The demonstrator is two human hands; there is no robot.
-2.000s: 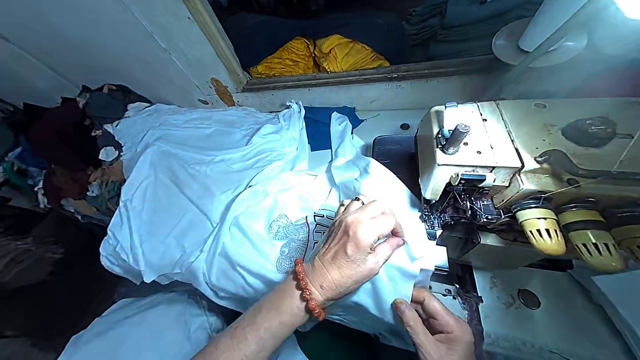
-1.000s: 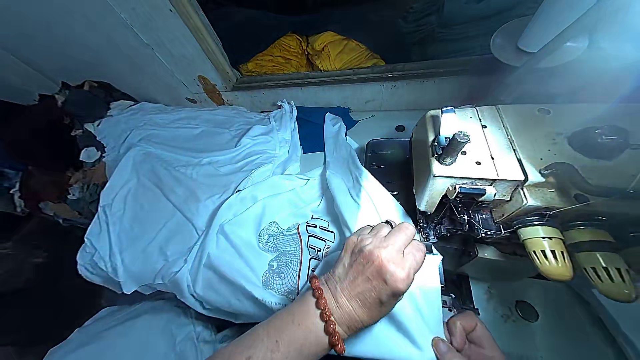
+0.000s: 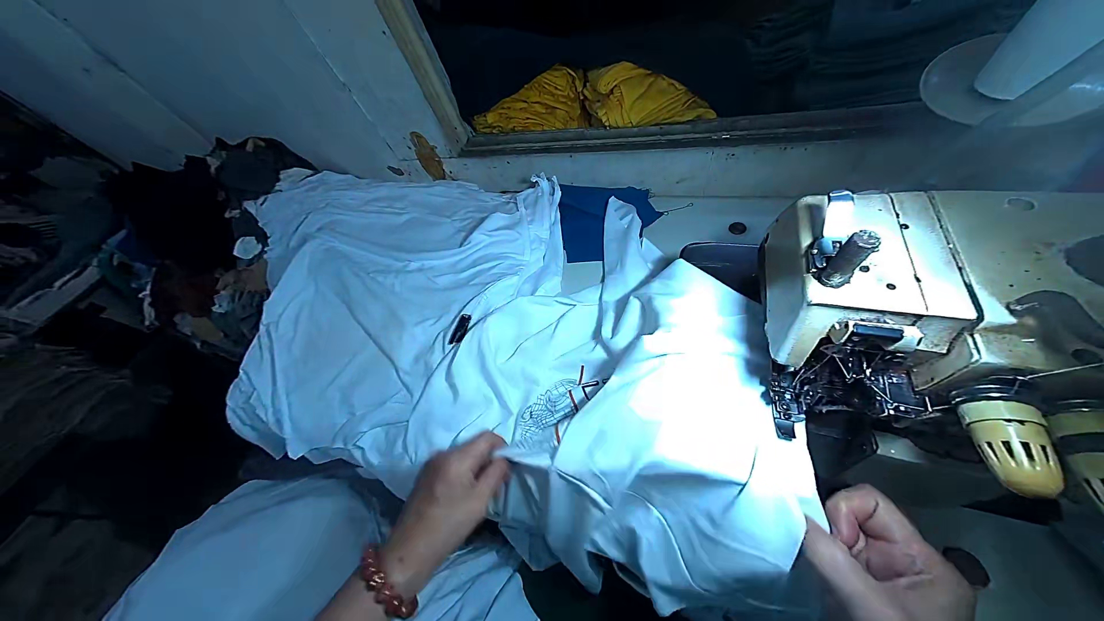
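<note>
A white printed T-shirt (image 3: 681, 414) lies across the table, its right edge at the presser foot (image 3: 783, 405) of an overlock sewing machine (image 3: 871, 259). My left hand (image 3: 457, 483), with a beaded bracelet at the wrist, pinches a fold of the shirt left of and below the print (image 3: 552, 410). Below the presser foot, my right hand (image 3: 888, 552) is closed at the shirt's lower right edge; its grip is partly hidden by a pale, blurred patch. Part of the print is covered by folded cloth.
More white garments (image 3: 371, 293) are heaped at the left, with others (image 3: 276, 552) below. Dark fabric scraps (image 3: 198, 224) fill the far left. A blue cloth piece (image 3: 595, 220) lies behind the shirt. Yellow cloth (image 3: 604, 97) shows beyond the ledge. Yellow tension knobs (image 3: 1011, 448) jut from the machine.
My left hand has moved from the cloth near the presser foot to the left and down, drawing a fold over the print. My right hand stays by the lower right edge.
</note>
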